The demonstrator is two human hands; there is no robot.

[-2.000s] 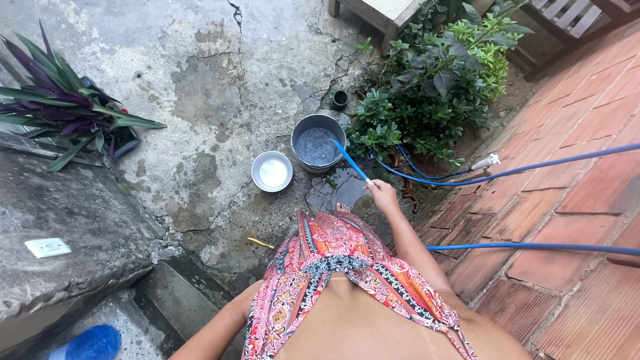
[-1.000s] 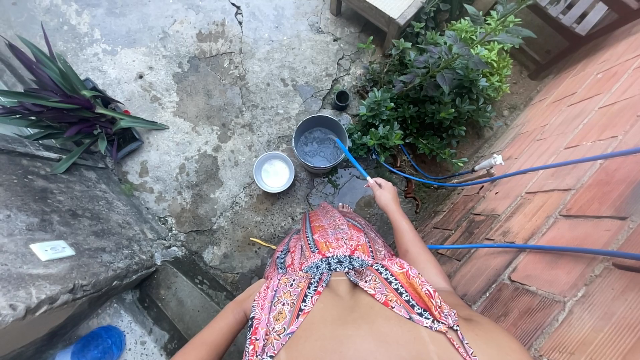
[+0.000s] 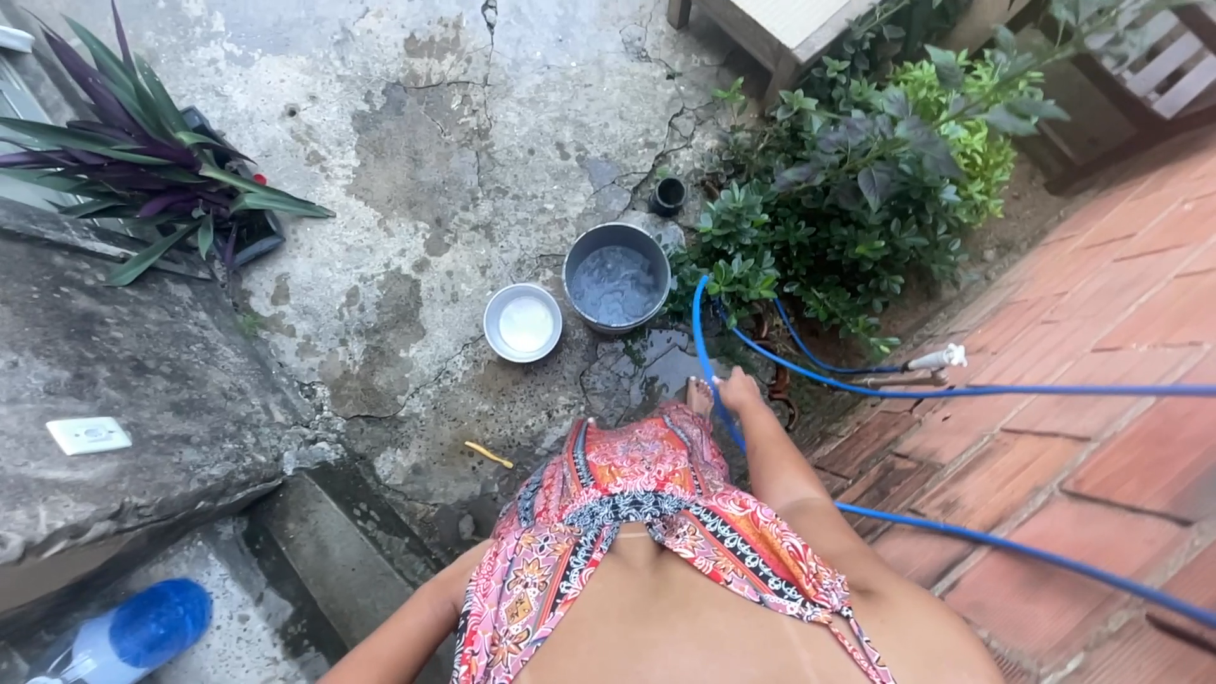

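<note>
My right hand (image 3: 737,389) is closed around a blue hose (image 3: 704,332), whose end curves up beside the shrub, to the right of a grey bucket. That bucket (image 3: 617,276) stands on the concrete and holds rippling water. Just left of it is a smaller pale bowl (image 3: 522,323) with something whitish inside. My left hand is hidden behind the patterned dress; only the left arm shows at the bottom.
A leafy shrub (image 3: 836,209) grows beside the brick wall (image 3: 1064,475), where more blue hose runs to a white fitting (image 3: 939,358). A small black pot (image 3: 668,196) stands behind the bucket. At left are a purple-leaved plant (image 3: 142,171) and a concrete ledge (image 3: 123,351).
The blue hose has come out of the grey bucket, where its end was in both earlier frames, and is now to the right of it. My right hand still grips it.
</note>
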